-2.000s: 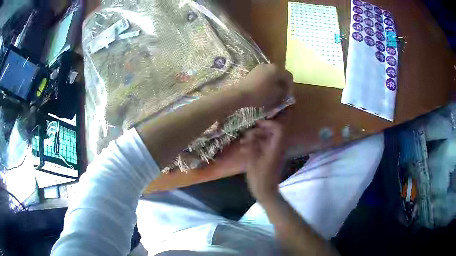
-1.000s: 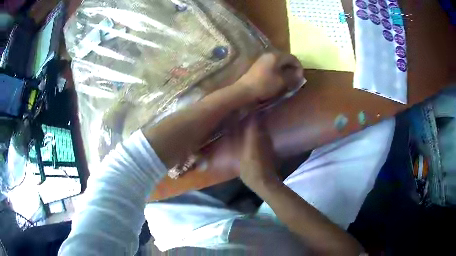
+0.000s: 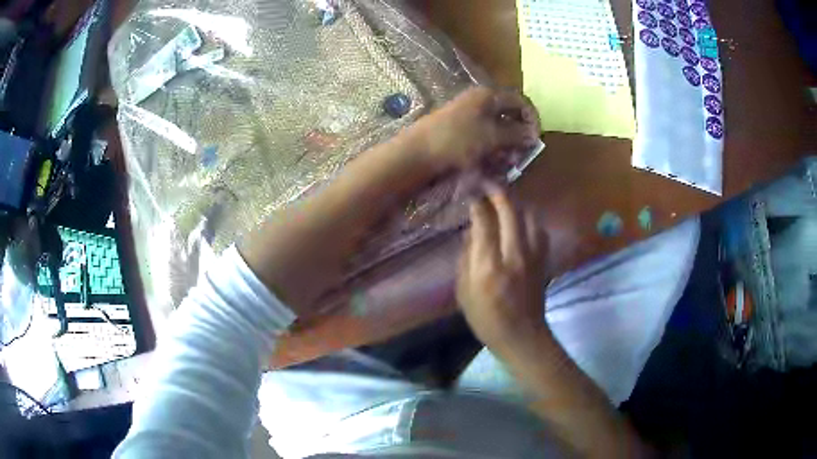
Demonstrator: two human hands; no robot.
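A beige knitted garment (image 3: 278, 99) with dark round buttons lies inside a clear polybag (image 3: 166, 260) on the brown table. A white tag (image 3: 166, 64) shows through the plastic at upper left. My left hand (image 3: 493, 133) is closed on the bag's near right corner, where a small pale edge sticks out by the fingers. My left forearm lies across the bag and hides part of it. My right hand (image 3: 506, 255) is just below, fingers extended and slightly apart, at the bag's near edge. The plastic there is blurred, and the fingertip contact is unclear.
A cream sheet of small stickers (image 3: 582, 99) and a white sheet with purple round stickers (image 3: 676, 148) lie at the right, with turquoise clips (image 3: 708, 42). Small turquoise bits (image 3: 609, 224) lie near the table edge. A green-gridded black box (image 3: 85, 269) stands at left. My lap is below.
The garment's fringed near edge, exposed two seconds ago, is now largely covered by plastic and my forearm. My right hand moved right along the bag edge; my left hand stays at the corner.
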